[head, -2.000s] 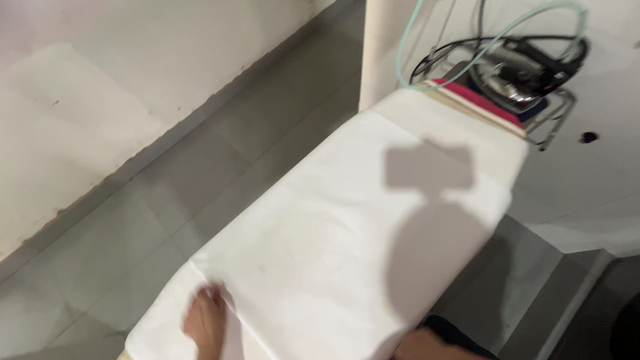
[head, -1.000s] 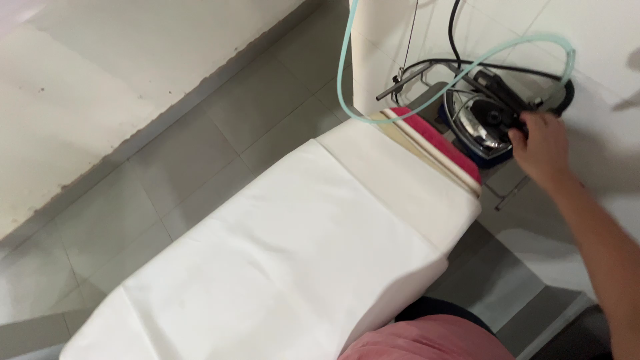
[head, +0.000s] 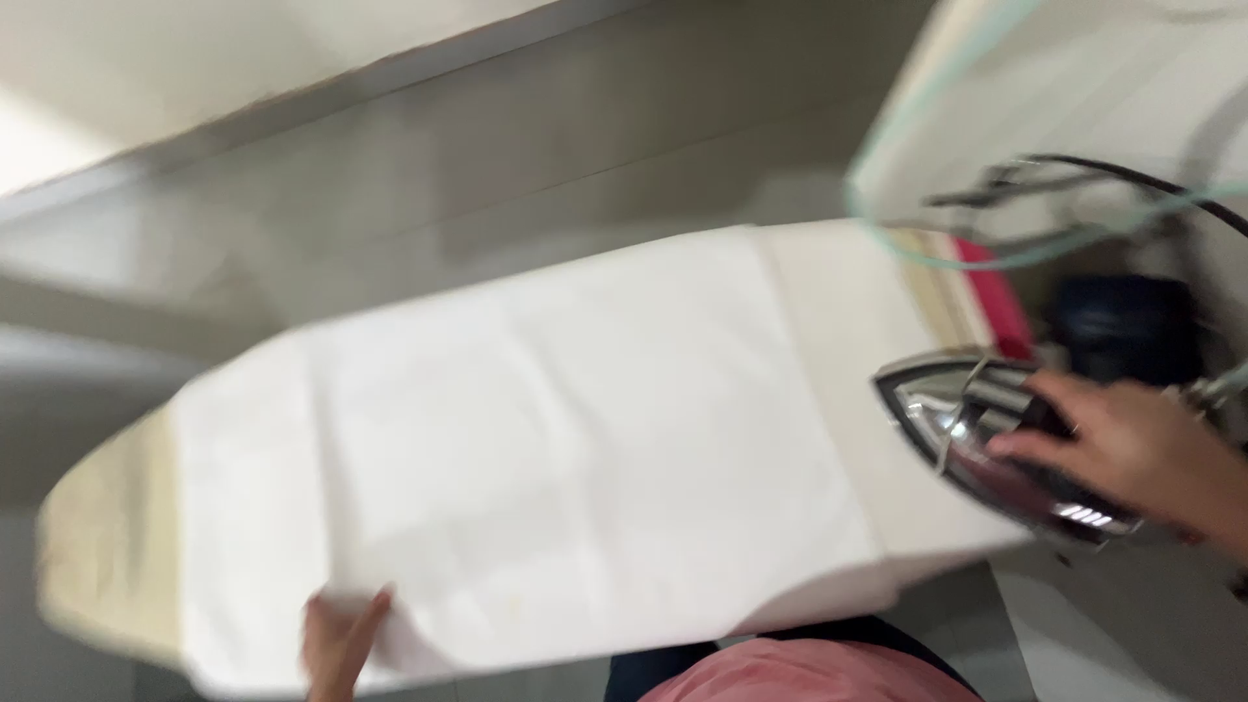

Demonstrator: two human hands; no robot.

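Observation:
White cloth (head: 585,448) lies over most of an ironing board (head: 107,546), whose beige cover shows at the rounded left end. My right hand (head: 1131,448) is closed around the handle of a steam iron (head: 975,439), at the right end of the board. The iron's tip points left; whether its soleplate touches the cloth cannot be told. At the lower left, my left hand (head: 341,639) rests at the cloth's near edge, thumb and fingers apart. A faint crease runs down the cloth above it.
A pale green hose (head: 936,261) loops over the board's right end, near a black cord (head: 1150,175). Red fabric (head: 994,297) shows at that end, beside a dark blue iron rest (head: 1126,327). A wall (head: 244,58) stands beyond the grey tiled floor (head: 585,175).
My right hand has brought the iron from its rest to the board's right end. My left hand, out of view one second ago, is back at the cloth. The view has swung left.

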